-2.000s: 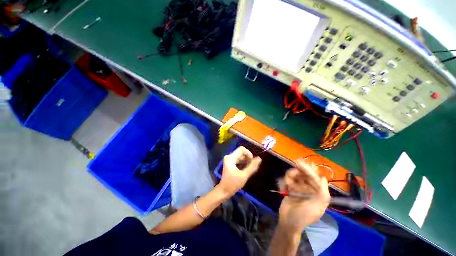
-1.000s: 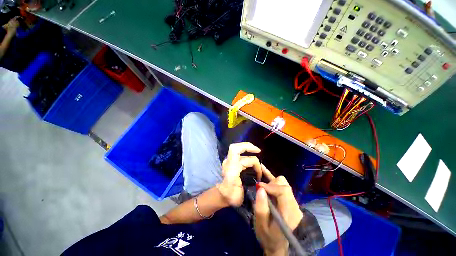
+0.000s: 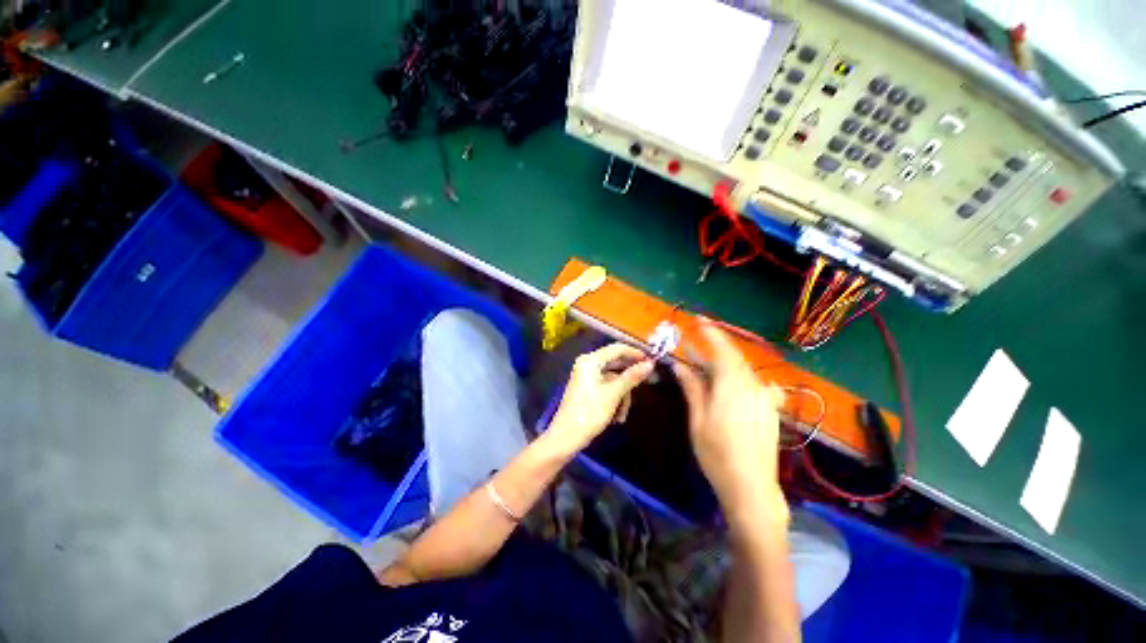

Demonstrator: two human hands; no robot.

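My left hand [image 3: 593, 405] has thumb and finger pinched at the white terminal [image 3: 664, 338] on the orange fixture strip [image 3: 733, 363]. They close on a small dark workpiece, mostly hidden by the fingers. My right hand [image 3: 739, 421] is blurred, just right of the terminal and over the strip's front edge. Its fingers point towards the terminal; whether it holds the probe cannot be made out. A red wire [image 3: 840, 494] loops to its right. The yellow clamp [image 3: 568, 309] sits at the strip's left end.
The beige tester [image 3: 842, 138] stands on the green bench [image 3: 503, 207], with coloured wires [image 3: 829, 305] below it. A black tangled pile [image 3: 478, 69] lies left of it, two white slips [image 3: 989, 407] at right. Blue crates [image 3: 314, 389] surround my knees; a red bin [image 3: 251, 201] is under the bench.
Both hands have moved from over the lap up to the white terminal. The grey probe seen in my right hand earlier no longer shows clearly. The view has shifted slightly.
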